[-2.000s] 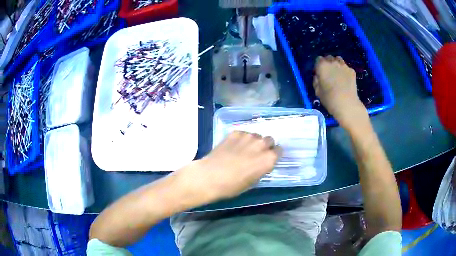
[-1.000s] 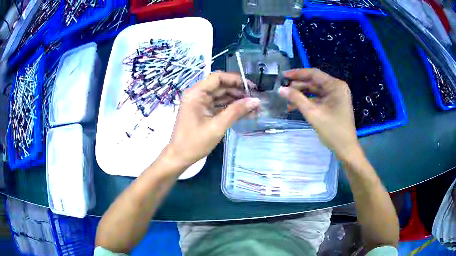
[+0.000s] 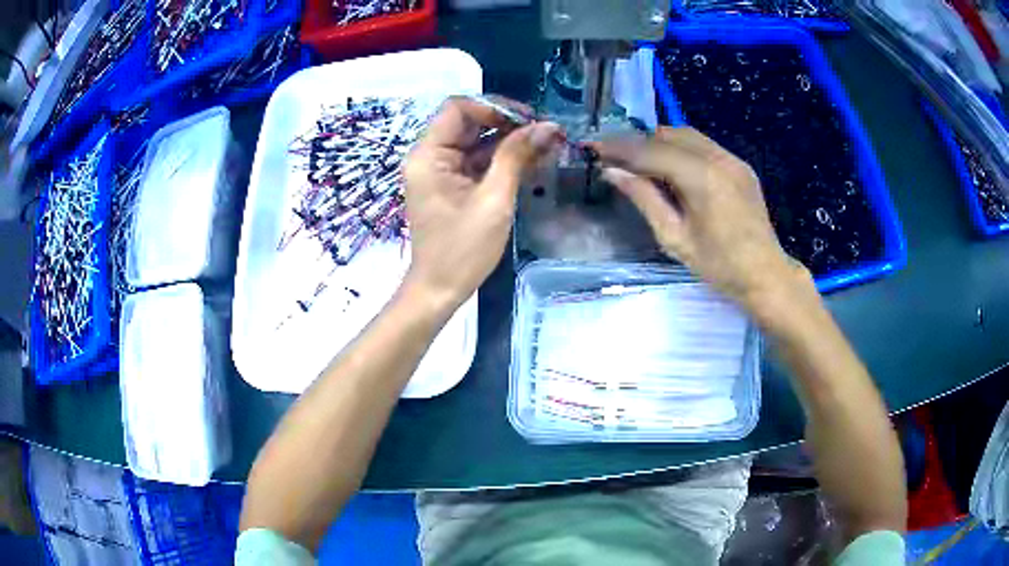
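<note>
My left hand (image 3: pixel 470 188) holds a slim white rod (image 3: pixel 500 107) between thumb and fingers, its reddish end pointing right, just left of the ram. My right hand (image 3: pixel 686 199) pinches a small black fitting (image 3: pixel 590 156) at the rod's end, in front of the press ram (image 3: pixel 599 88). Whether rod and fitting are joined is too small to tell. The grey press base (image 3: pixel 575 227) is partly hidden by both hands. The clear box (image 3: pixel 522 365) with rows of white rods stands below it, nearest my body.
A white tray (image 3: pixel 260 332) with heaped loose rods is at left. Two whitish boxes (image 3: pixel 177 210) and blue bins (image 3: pixel 47 343) of rods lie farther left. A red bin (image 3: pixel 371 37) is at the top. A blue-rimmed bin (image 3: pixel 882 210) of black fittings is at right.
Both hands have moved up to the ram. The rod has gone from nearly upright to slanting, its end now at the fitting. Earlier, my hands were at the black-fittings bin and the clear box.
</note>
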